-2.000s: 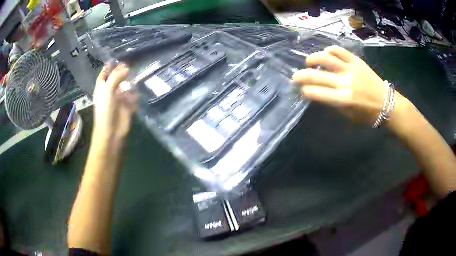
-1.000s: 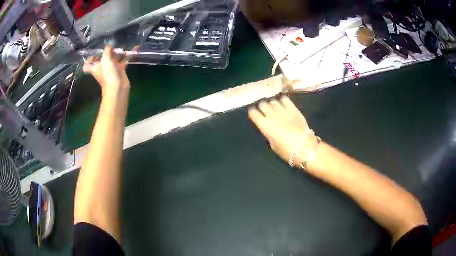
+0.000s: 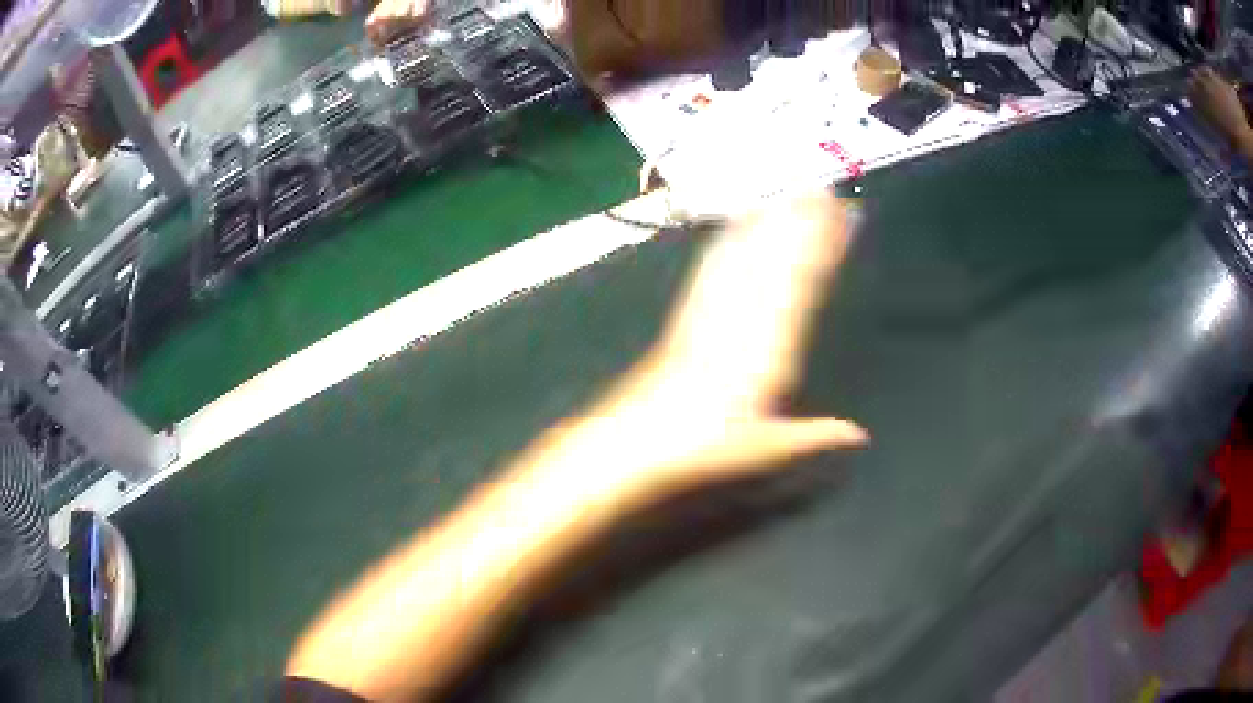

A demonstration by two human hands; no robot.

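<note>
My left hand (image 3: 749, 323) is blurred and reaches from the lower left across the dark green bench top (image 3: 550, 330). Its thumb is spread away from the fingers, and no object shows in it. The fingertips are near the pale rail and the white sheet. A clear tray with several dark phones (image 3: 351, 144) lies on the green belt (image 3: 399, 227), beyond the rail and away from my hand. My right hand is not in view.
The fan (image 3: 21, 529) and a slim dark object (image 3: 85, 584) on a white base are at the left edge. Cables and small parts lie on the white sheet (image 3: 770, 117). More trays (image 3: 1182, 144) are at far right, beside another person's hand (image 3: 1220, 107).
My left hand has let go of the tray and swung right across the bench. My right hand has left the picture. The tray has gone from being held over the belt to lying on it.
</note>
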